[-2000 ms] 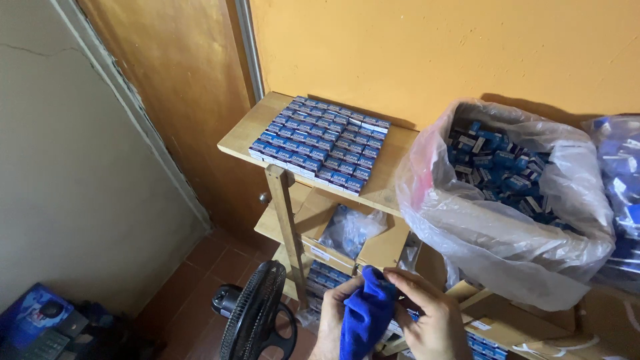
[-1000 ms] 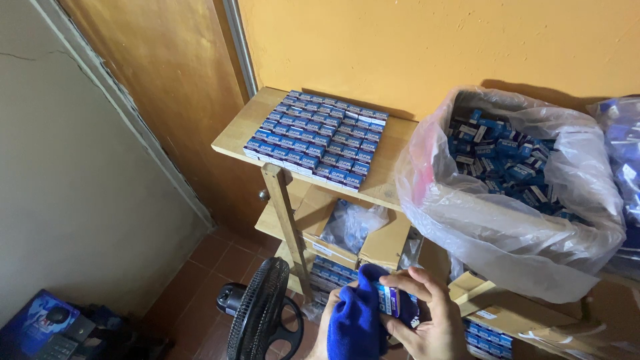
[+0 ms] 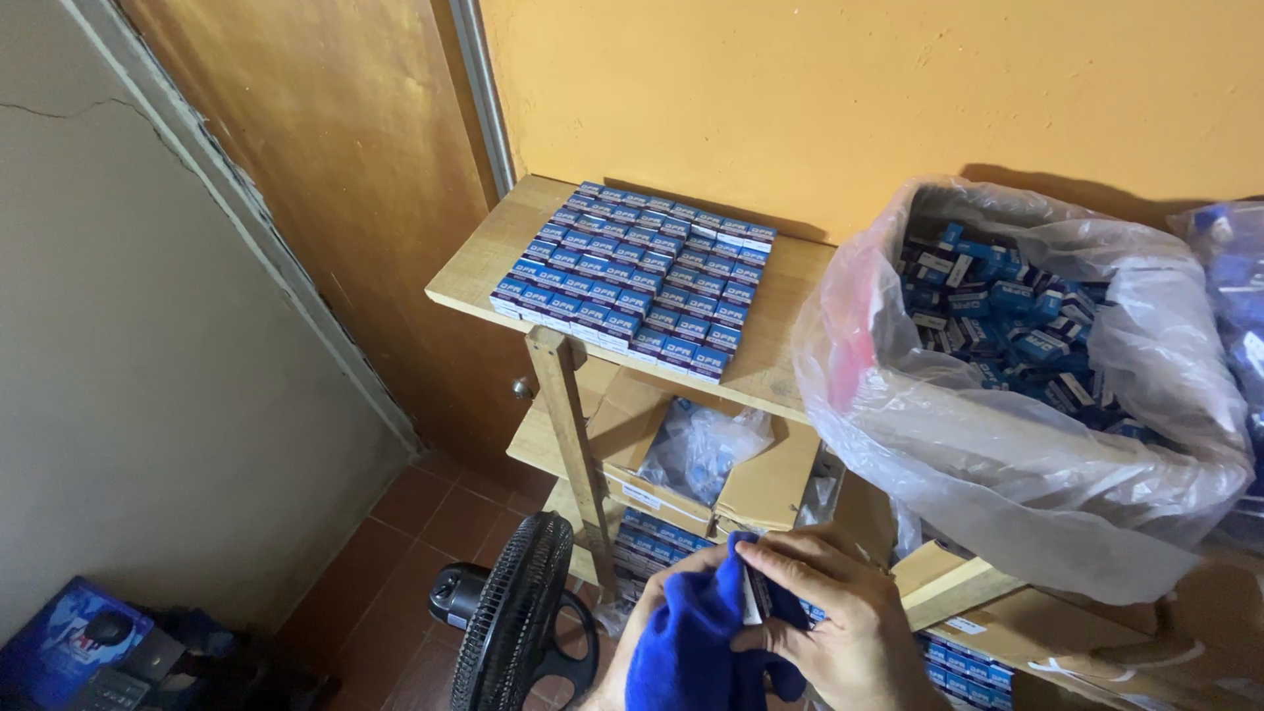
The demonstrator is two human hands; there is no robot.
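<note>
My left hand [image 3: 664, 591], mostly covered by a blue cloth [image 3: 686, 642], holds that cloth at the bottom centre. My right hand [image 3: 834, 612] pinches a small carton [image 3: 752, 598] against the cloth, with its thumb and fingers on either side; only a pale and dark face of the carton shows. Beyond the hands, rows of small blue-and-white cartons [image 3: 612, 267] lie packed side by side on the wooden shelf top [image 3: 780, 365], the left part standing higher than the right. To the right, a box lined with clear plastic [image 3: 968, 425] holds a loose heap of similar cartons [image 3: 1027, 326].
A black fan [image 3: 513, 612] stands left of my hands. Under the shelf top are an open cardboard box [image 3: 760, 474] with plastic inside and more stacked cartons [image 3: 652, 538]. A wooden post [image 3: 571, 434] supports the shelf. Dark items and a blue box [image 3: 74, 632] sit at lower left.
The carton, whose printed side faced up beside the cloth a second ago, is now turned and partly wrapped by the cloth. The right hand has closed in over it.
</note>
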